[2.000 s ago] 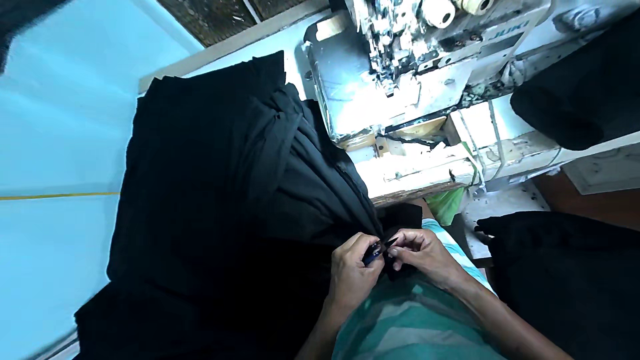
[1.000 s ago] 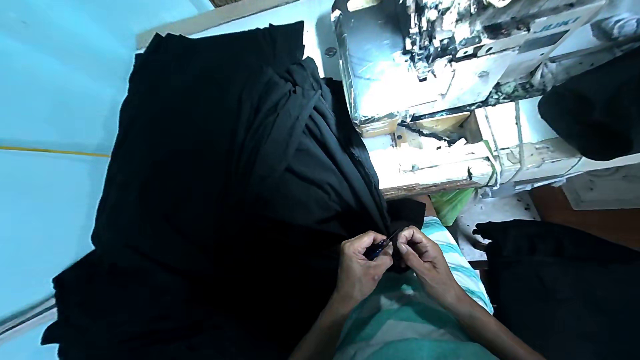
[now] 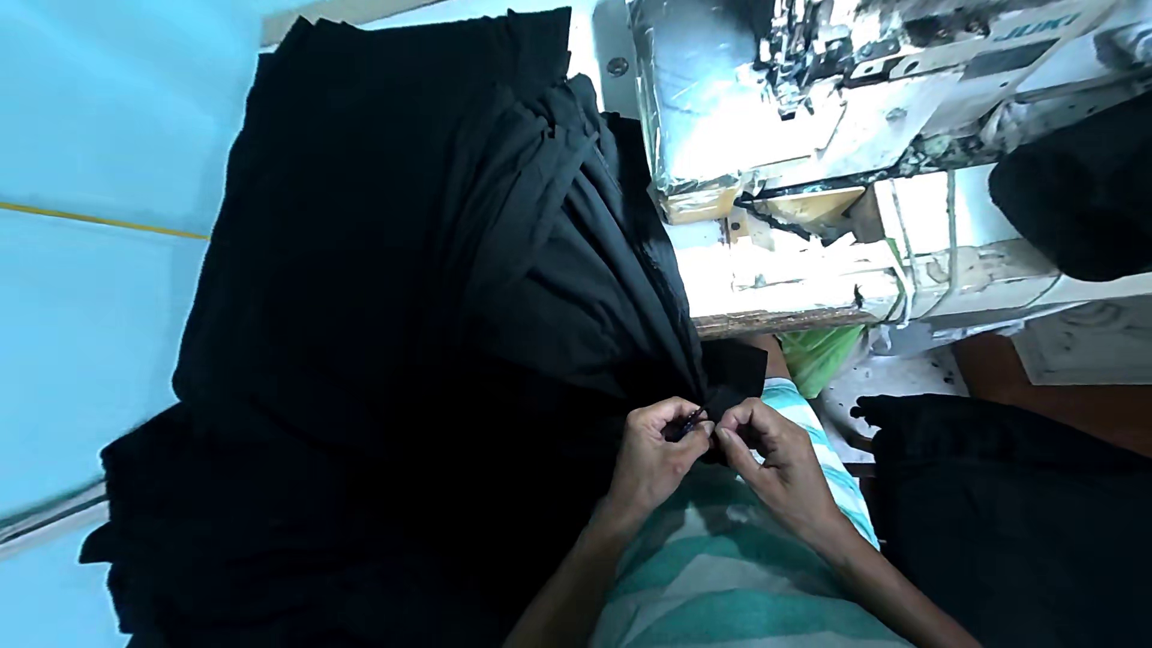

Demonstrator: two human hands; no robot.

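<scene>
A large heap of black fabric [image 3: 378, 270] spreads over the left and middle of the view, its folded edge running down to my hands above my lap. My left hand [image 3: 661, 450] is closed around a small dark tool [image 3: 688, 421], whose kind I cannot tell. Close against it, the thumb and forefinger of my right hand [image 3: 769, 450] pinch something at the edge of the black fabric. The fingertips of both hands nearly touch, and what lies between them is too small and dark to make out.
A Juki sewing machine [image 3: 900, 63] stands on a worn white table [image 3: 792, 279] at the upper right. Black cloth [image 3: 1071, 189] hangs over its right part. More black fabric [image 3: 1008, 504] lies at the lower right, and a green bag [image 3: 814, 355] is under the table edge.
The right hand's fingers have shifted slightly while both hands stay together at the fabric's edge. The heap of black fabric keeps its shape.
</scene>
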